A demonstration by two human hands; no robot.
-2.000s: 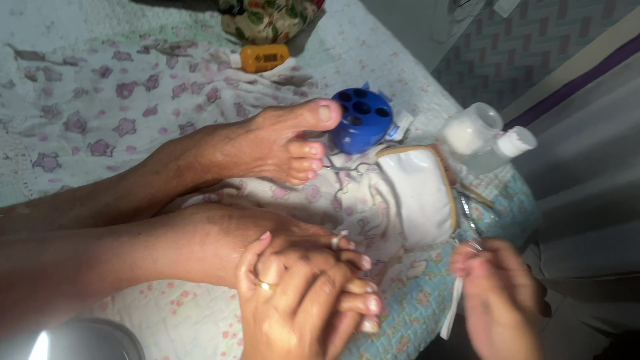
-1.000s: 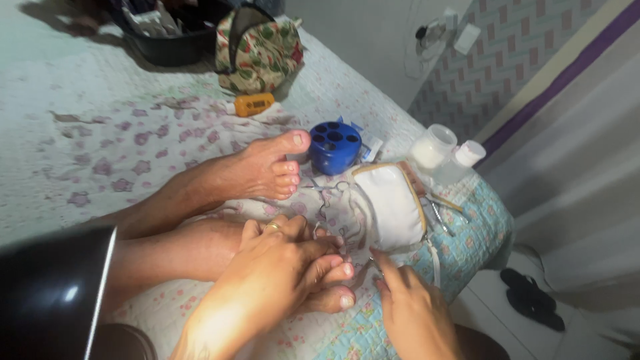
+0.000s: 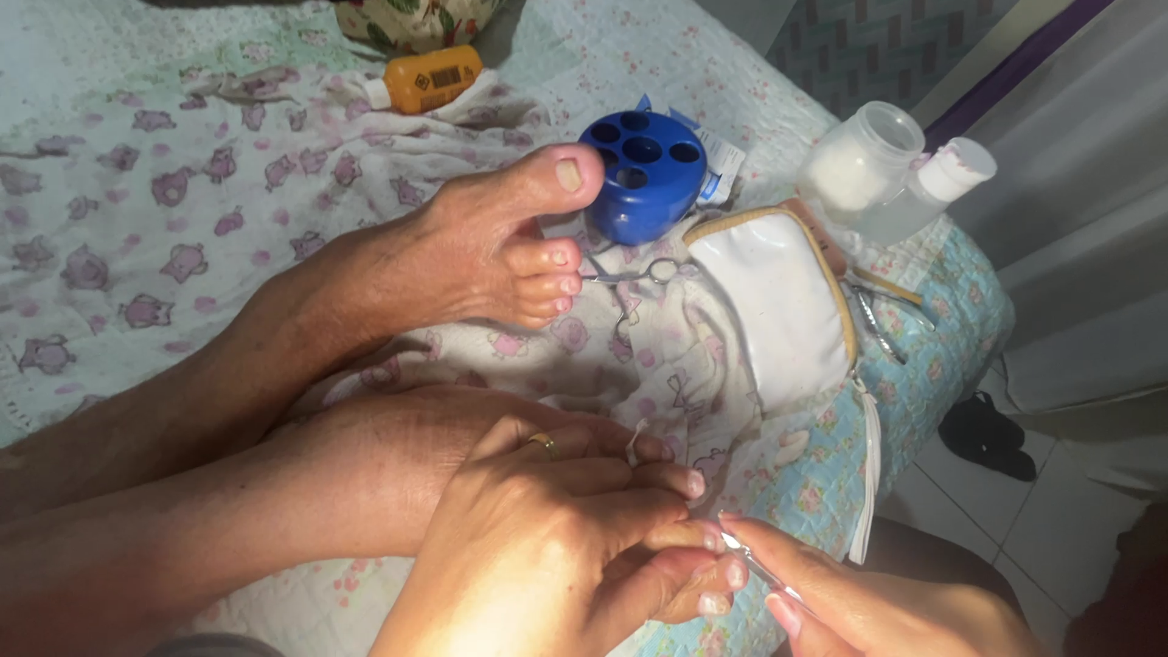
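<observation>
My left hand (image 3: 547,529), with a gold ring on one finger, grips the toes of another person's nearer foot (image 3: 401,447). A slim metal pedicure tool (image 3: 762,570) is held between the thumb and fingers of my right hand (image 3: 849,598); its tip touches or almost touches a toenail. Exactly which kind of tool it is cannot be told. The person's other foot (image 3: 456,246) rests on its heel farther back, toes pointing right. Small scissors (image 3: 652,272) lie on the printed cloth (image 3: 566,338) beside those toes.
A blue holder with round holes (image 3: 643,205) stands behind the scissors. At right are a white zip pouch (image 3: 776,301), metal nippers (image 3: 878,324), an open plastic jar (image 3: 862,160) and a white-capped bottle (image 3: 949,173). An orange bottle (image 3: 433,80) lies near a floral bag (image 3: 415,23). Black sandals (image 3: 985,438) are on the floor.
My right hand was beside the pouch, apart from the foot, and is now at the toes with the metal tool. My left hand has stayed on the foot. The view has shifted.
</observation>
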